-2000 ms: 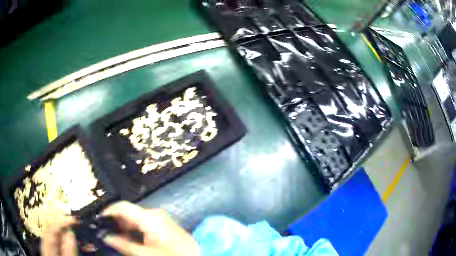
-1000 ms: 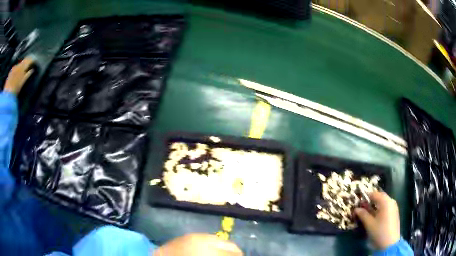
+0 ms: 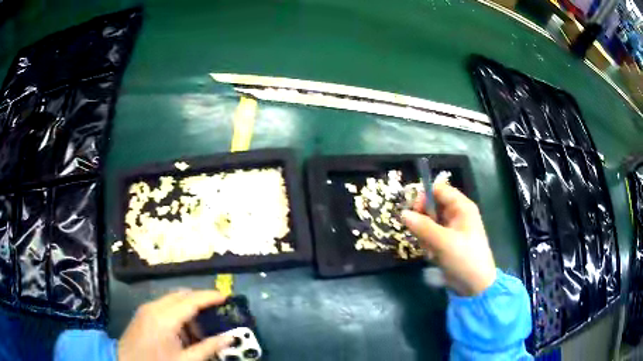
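Observation:
My left hand (image 3: 169,326), at the bottom left, holds a small black unit (image 3: 220,319) with a white face bearing dark ringed lenses (image 3: 243,344). The fingers cover its left side. My right hand (image 3: 457,238) is over the smaller right parts tray (image 3: 324,264) and holds slim grey tweezers (image 3: 426,182) between thumb and fingers, upright. The tweezers' lower end is hidden by the fingers. Small whitish pieces (image 3: 377,211) lie scattered in this tray. The larger left parts tray (image 3: 211,269) is densely filled with cream-white pieces (image 3: 247,211).
Glossy black compartment trays lie at the far left (image 3: 56,141) and right (image 3: 557,190). Two long pale strips (image 3: 366,100) lie behind the parts trays. Yellow tape (image 3: 244,125) marks the green bench mat (image 3: 310,42). A few loose pieces lie outside the left tray.
The view has swung across the bench. My left hand has come in from low at the frame's edge and now shows the black unit. My right hand is still at the smaller tray, now with tweezers visible.

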